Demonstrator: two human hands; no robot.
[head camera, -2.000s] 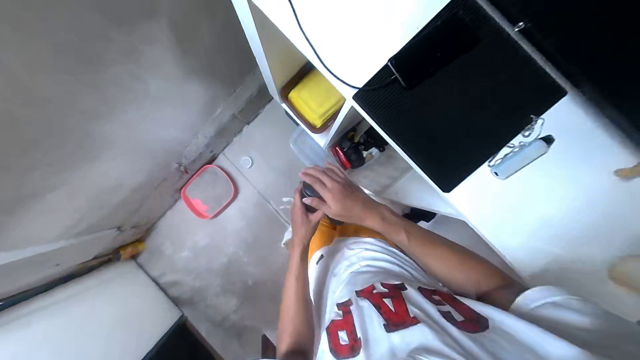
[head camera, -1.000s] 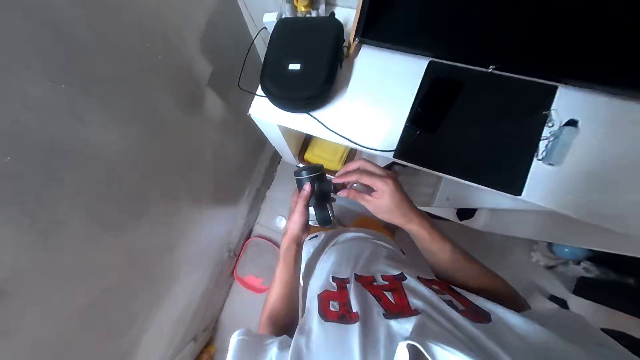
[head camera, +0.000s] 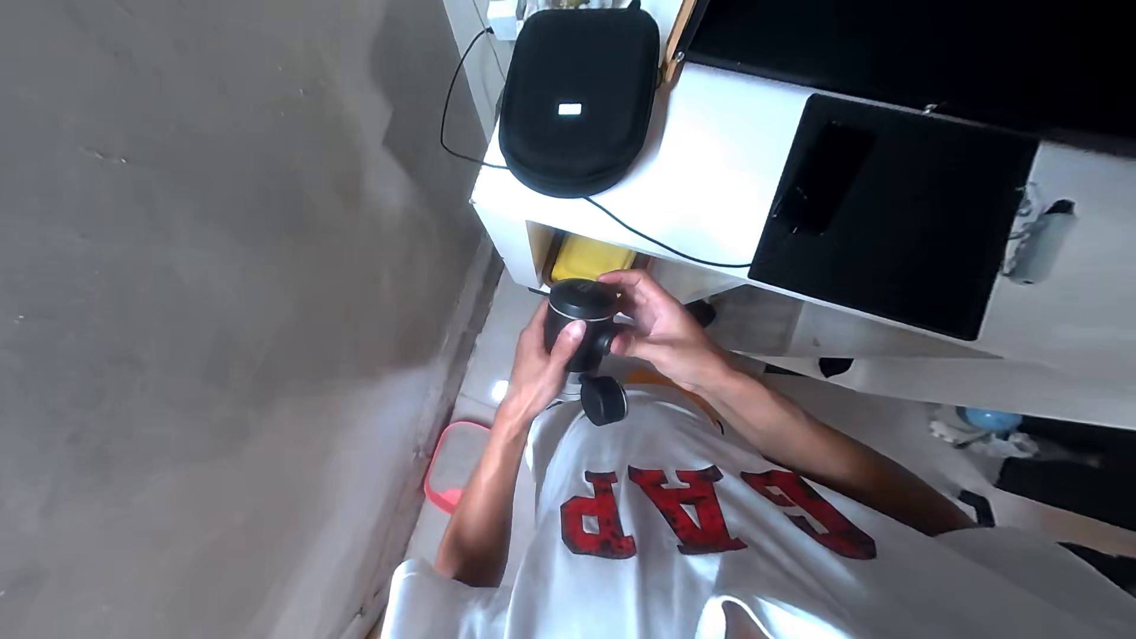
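My left hand (head camera: 543, 355) grips a black cylindrical device (head camera: 581, 321) from its left side, thumb across the front. The device has a round flat top and a thin light ring below it. My right hand (head camera: 661, 333) is at its right side, with the fingers near the top and the thumb by a short dark round part that sticks out. A dark round cap-like piece (head camera: 603, 400) hangs just below the device, in front of my shirt; how it is attached cannot be made out.
A white cabinet (head camera: 710, 160) stands ahead, bearing a black zipped case (head camera: 581, 98), a black mat (head camera: 896, 222) with a dark phone (head camera: 825, 177), a cable and a grey bottle (head camera: 1043, 244). A yellow item (head camera: 590, 257) is in its cubby. A pink-rimmed container (head camera: 457, 461) lies on the floor by the wall.
The view has shifted so the black case came into sight after the oldest frame. Both hands, earlier closed together around a dark object, now hold the device from its two sides.
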